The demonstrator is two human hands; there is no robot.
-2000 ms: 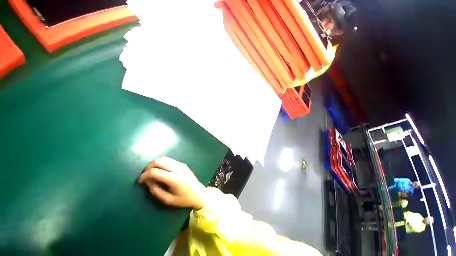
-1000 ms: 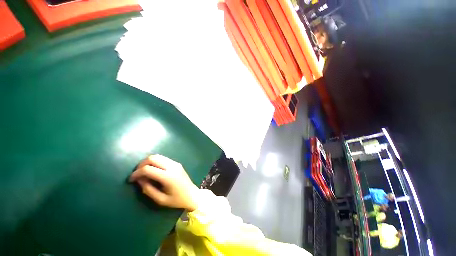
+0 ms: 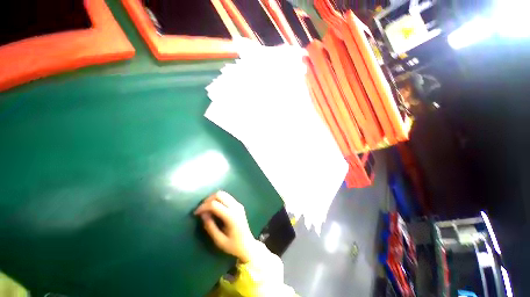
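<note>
My right hand (image 3: 225, 225) rests on the green bench top (image 3: 116, 151) near its right edge. Its fingers are loosely curled, with a gap to the thumb, and nothing shows in it. An uneven fan of white sheets (image 3: 279, 122) lies beyond it, overhanging the bench edge. A black bin (image 3: 282, 233) is at the edge just right of my wrist, partly hidden by the hand and sleeve. My left hand is out of the picture; only a blurred yellowish patch, perhaps a sleeve, shows at the bottom left corner.
Orange trays (image 3: 192, 49) with dark screens line the far side. A tall stack of orange trays (image 3: 354, 87) stands beyond the sheets. Grey floor (image 3: 325, 255) lies to the right, with red and blue crates (image 3: 398, 249) farther off. A person's head shows blurred behind the stack.
The view has swung, so more trays show along the far side and everything sits farther right and lower. My right hand stays on the bench in much the same pose.
</note>
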